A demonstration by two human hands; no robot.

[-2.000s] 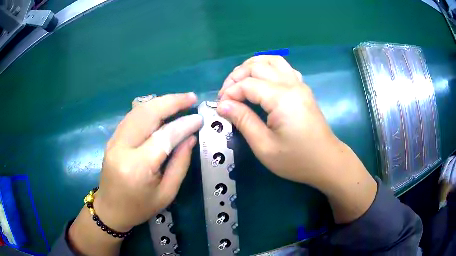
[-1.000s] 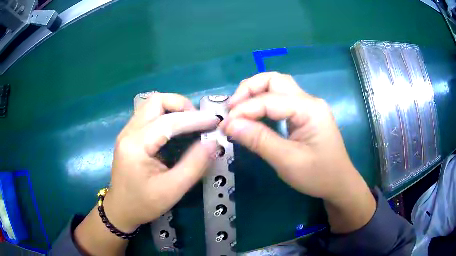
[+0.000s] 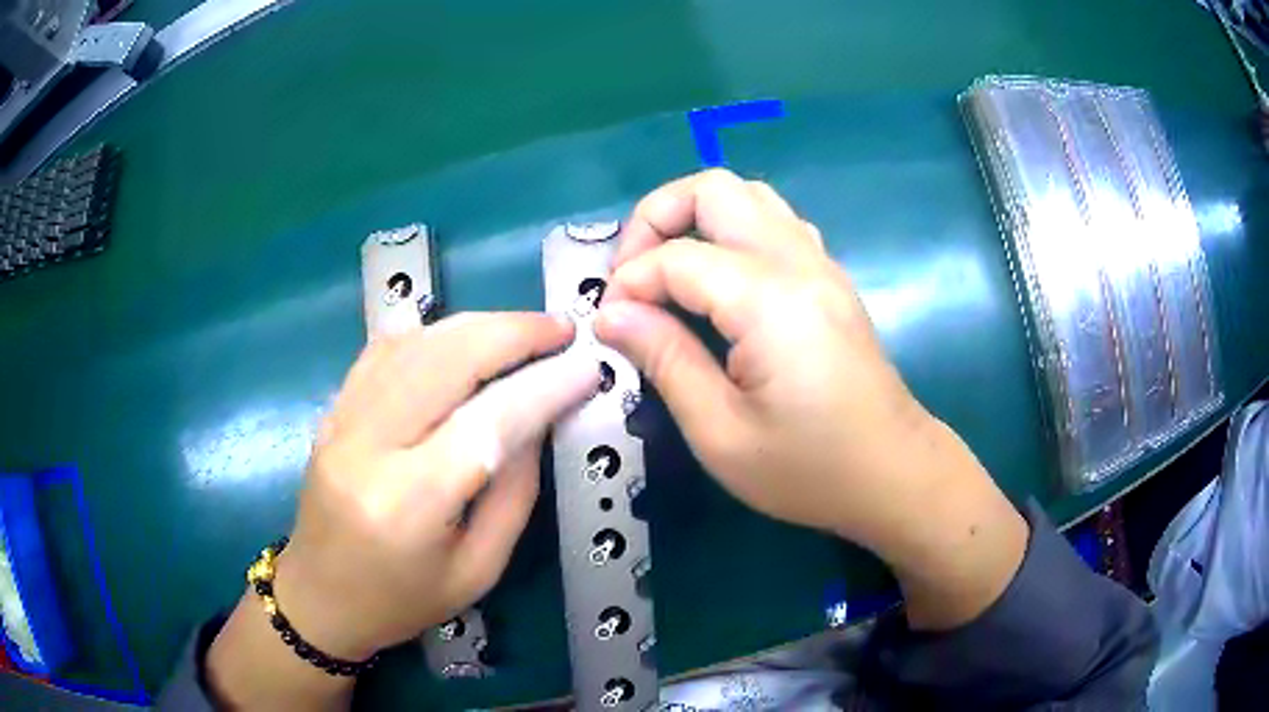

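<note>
A long grey multi-hole metal bar [image 3: 571,522] lies upright in the picture on the green bench, with a row of dark holes holding small shiny bits. A second such bar [image 3: 380,299] lies to its left, partly covered by my left hand. My left hand [image 3: 432,452] has its fingertips on the first bar near its second hole, with a whitish wrap on one finger. My right hand [image 3: 759,362] has thumb and fingers together at the bar's right edge, between the first and second holes. Whether the fingertips hold a small part is hidden.
Stacked clear plastic trays [image 3: 1099,278] lie at the right with strong glare. Blue tape [image 3: 738,117] marks the green mat [image 3: 487,84]. A blue bin [image 3: 35,570] is at the lower left, dark toothed blocks [image 3: 59,209] at the far left. Pale cloth [image 3: 1225,556] shows at the lower right.
Both hands have moved from the first bar's far end down to around its second hole. The bars sit slightly higher in view. Dark toothed blocks have come further into view at left.
</note>
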